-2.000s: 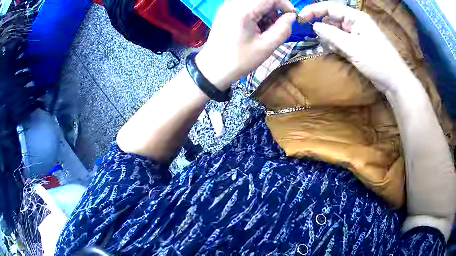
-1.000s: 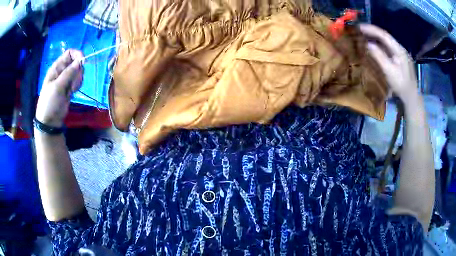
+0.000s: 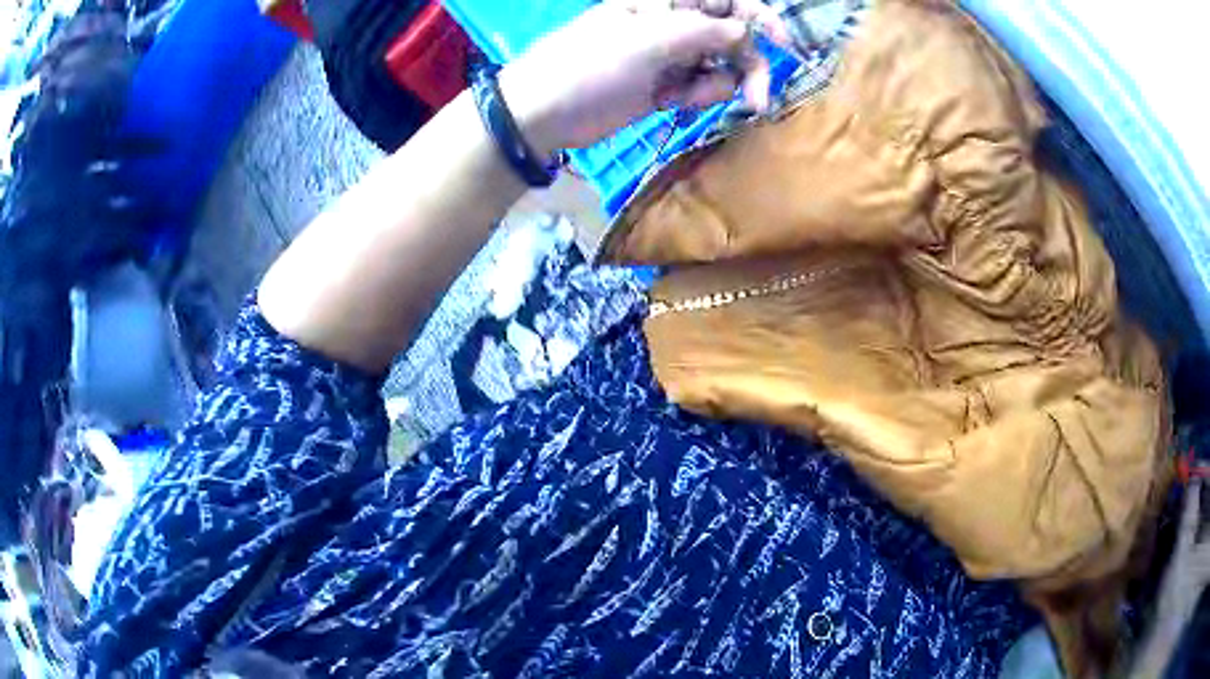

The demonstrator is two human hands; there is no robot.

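The mustard-brown puffer jacket [image 3: 849, 332] lies across my lap, with a light metal zip [image 3: 743, 292] running over it. Plaid lining [image 3: 823, 27] shows at its top edge. My left hand [image 3: 683, 60], with a black band on the wrist, is at the top by the lining, fingers bent. Whether it pinches thread or the jacket edge is not clear. My right hand [image 3: 1188, 557] is blurred and cut off at the right edge, below a small red thing [image 3: 1188, 468]. What it holds cannot be seen. No needle is visible.
A bright blue crate [image 3: 637, 153] is beyond my left wrist. Red [image 3: 431, 56] and black items lie left of it. White scraps [image 3: 531, 265] lie on the speckled floor [image 3: 285, 173]. A curved white edge [image 3: 1128, 120] runs at upper right.
The view has swung left again. My left hand has moved from beside the jacket, where it held a light strand, to its top edge. My right hand has gone to the right rim.
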